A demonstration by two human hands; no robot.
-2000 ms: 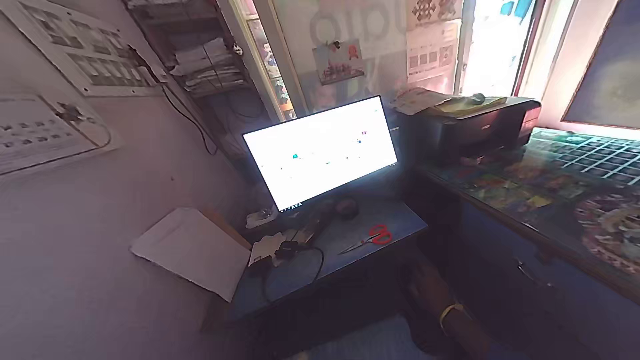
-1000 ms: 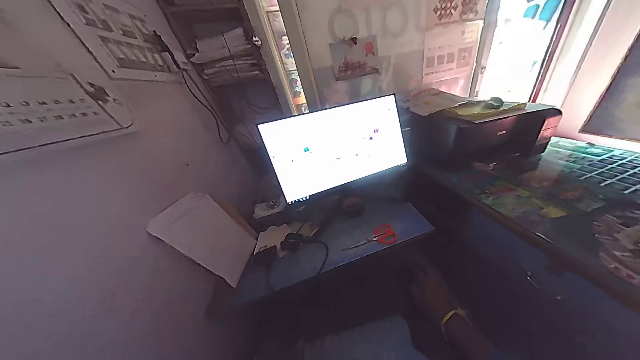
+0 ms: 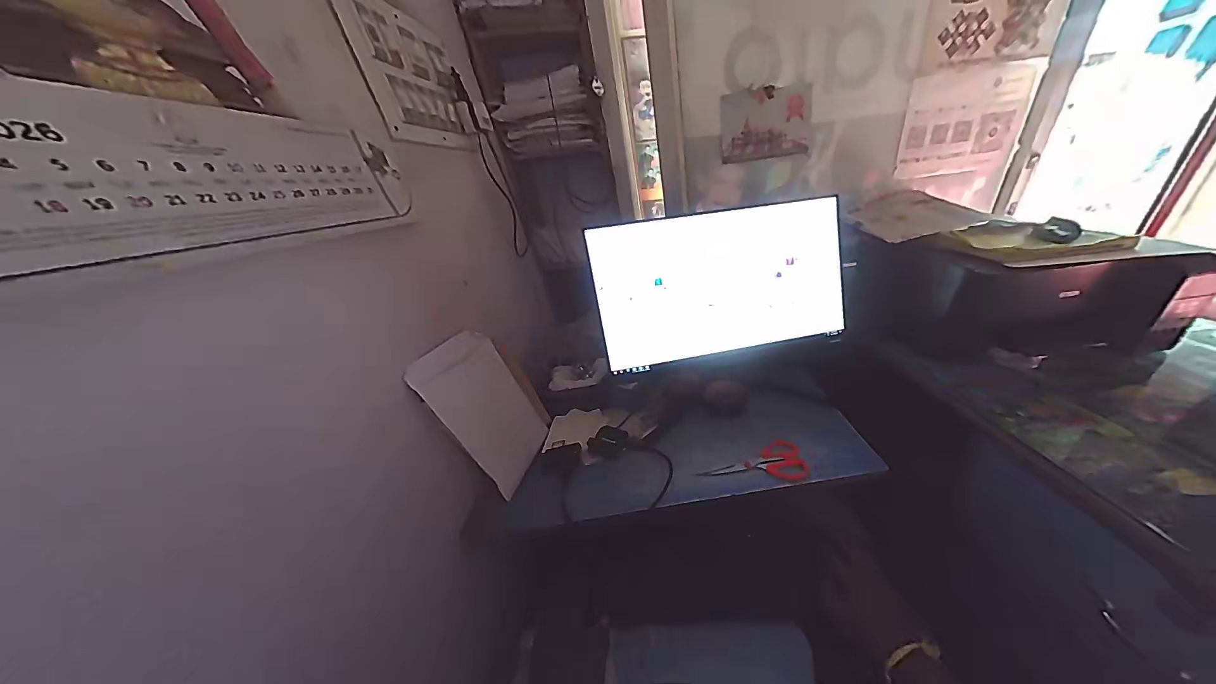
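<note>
My right hand (image 3: 850, 579), with a yellow band at the wrist, is low and right of centre in deep shadow, below the edge of a small blue desk (image 3: 703, 484); whether it holds anything cannot be made out. My left hand is not seen. Red-handled scissors (image 3: 781, 462) lie near the desk's front edge, above my right hand, blades to the left. Behind them stands a lit monitor (image 3: 717, 285). A black cable (image 3: 668, 475) loops over the desk's left part, beside papers (image 3: 575, 427) and a dark plug-like object (image 3: 608, 440).
A white envelope or paper (image 3: 480, 408) leans against the left wall, under a wall calendar (image 3: 190, 180). A black printer (image 3: 1035, 294) with papers on top stands at the right on a glass-topped counter (image 3: 1073, 427). Shelves with stacked papers (image 3: 546, 109) stand behind.
The view has turned left, bringing the calendar in. My right hand stays low beneath the desk edge; the scissors and monitor have not plainly moved.
</note>
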